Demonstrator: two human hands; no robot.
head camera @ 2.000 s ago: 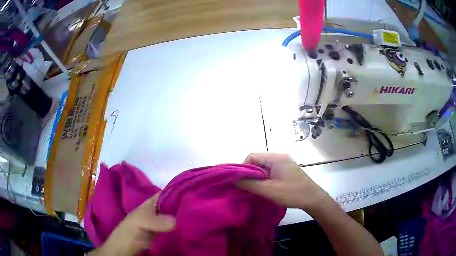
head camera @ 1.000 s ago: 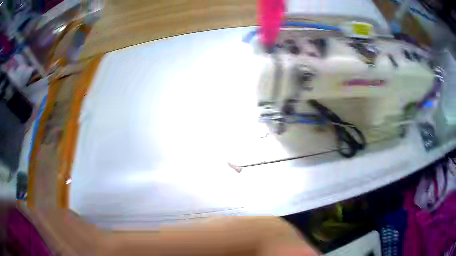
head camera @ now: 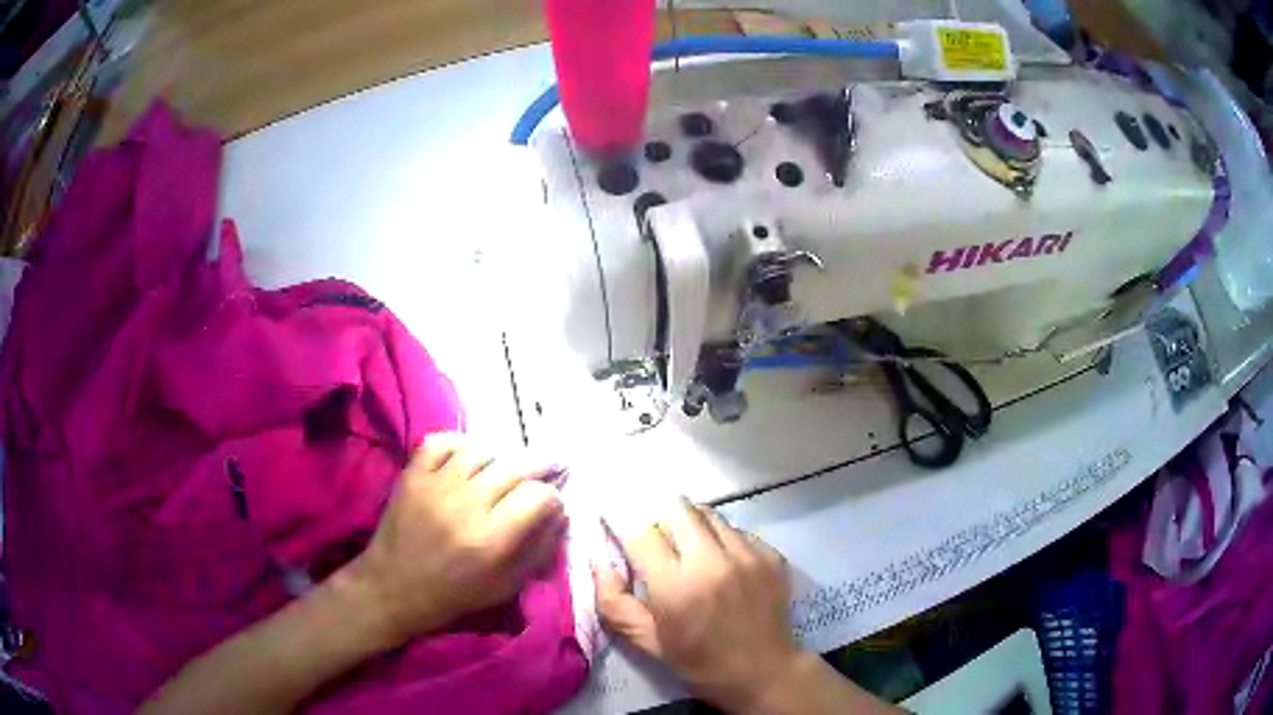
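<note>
A large magenta garment (head camera: pixel 168 461) lies bunched over the left part of the white machine table. My left hand (head camera: pixel 482 524) grips its right edge with curled fingers. My right hand (head camera: pixel 698 594) is just right of it, thumb and fingers on a white strip (head camera: pixel 584 587) at the garment's edge. Both hands are in front of the needle area of the white sewing machine (head camera: pixel 894 252). The presser foot (head camera: pixel 642 398) shows above my hands, partly lost in glare. No cloth is seen under it.
Black-handled shears (head camera: pixel 942 412) lie under the machine arm. A pink thread cone (head camera: pixel 600 70) stands above the machine head. A ruler edge runs along the table front (head camera: pixel 977 538). A blue crate (head camera: pixel 1082 629) and magenta and white cloth (head camera: pixel 1201 601) are below at the right.
The magenta garment has come up onto the left of the table. Both hands have moved close to the needle area and now meet at a white strip. The view has shifted nearer the machine.
</note>
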